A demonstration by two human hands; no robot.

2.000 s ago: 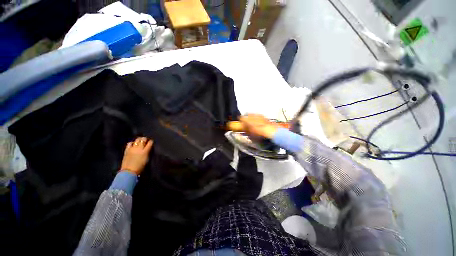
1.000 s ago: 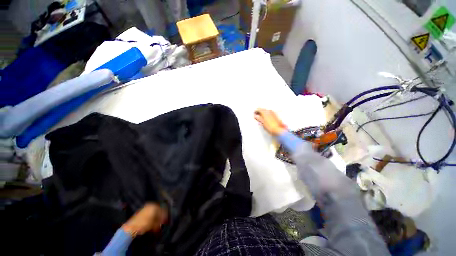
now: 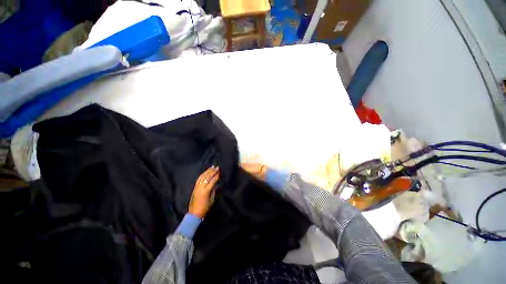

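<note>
A large black garment (image 3: pixel 127 172) lies bunched over the front and left of the white pressing table cover (image 3: pixel 261 83). My left hand (image 3: pixel 204 191) lies on top of the cloth near its middle; a finger wears a ring, and I cannot tell if it pinches the cloth. My right hand (image 3: pixel 253 169) is at the garment's right edge, its fingertips hidden by a fold. The steam iron (image 3: pixel 380 188), with an orange-brown handle, rests at the table's right edge, away from both hands.
A pale grey-blue padded arm (image 3: pixel 66 72) crosses the far left. A wooden stool (image 3: pixel 244 19) and carton (image 3: pixel 338 19) stand behind the table. A dark blue padded form (image 3: pixel 369 72) leans by the white wall. Dark hoses (image 3: pixel 460 152) run from the wall to the iron.
The iron, held by my right hand two seconds ago, was released onto the right edge. My right hand has moved left to the garment, my left hand up across it. The cloth has shifted.
</note>
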